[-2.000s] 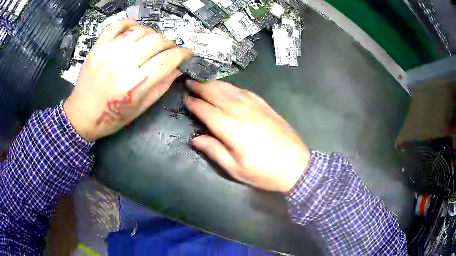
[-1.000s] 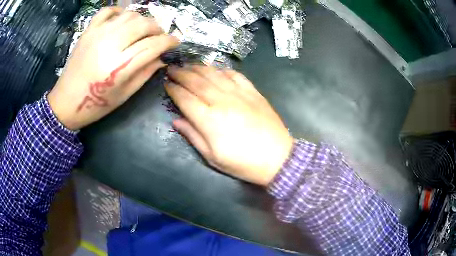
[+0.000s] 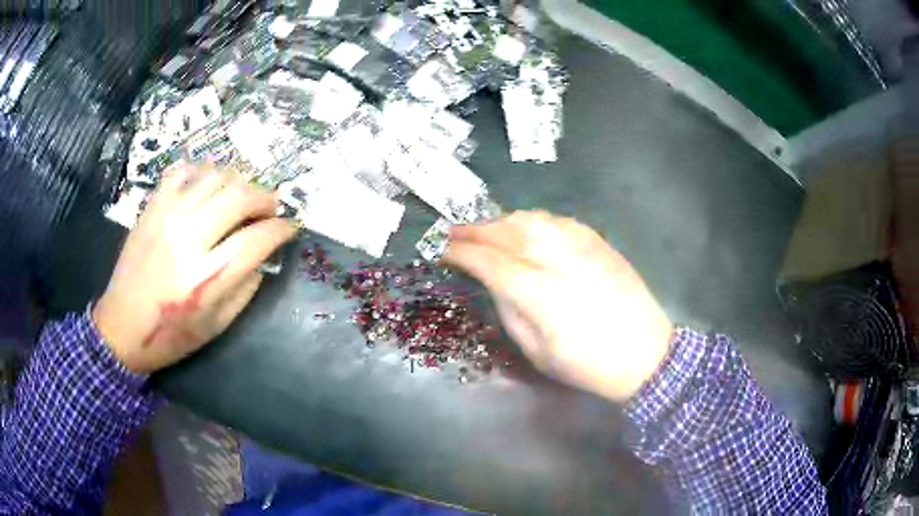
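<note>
A large heap of silvery-white circuit boards lies across the upper left of the dark mat. A spread of tiny dark-red and black components lies on the mat between my hands. My right hand has its fingertips closed on the end of a small board at the heap's lower right edge. My left hand is at the heap's lower left edge, fingers curled. Its fingertips are beside a board and a small piece lies below them; whether it grips anything I cannot tell.
A black fan with a round wire grille stands at the right, with a brown cardboard box behind it. A white cylinder with an orange-red band and dark cords are below the fan. Dark ribbed trays are at the far left.
My hands have moved apart and uncovered the red and black components. My right hand has moved right and now holds a small board's end. My left hand has moved lower in the view.
</note>
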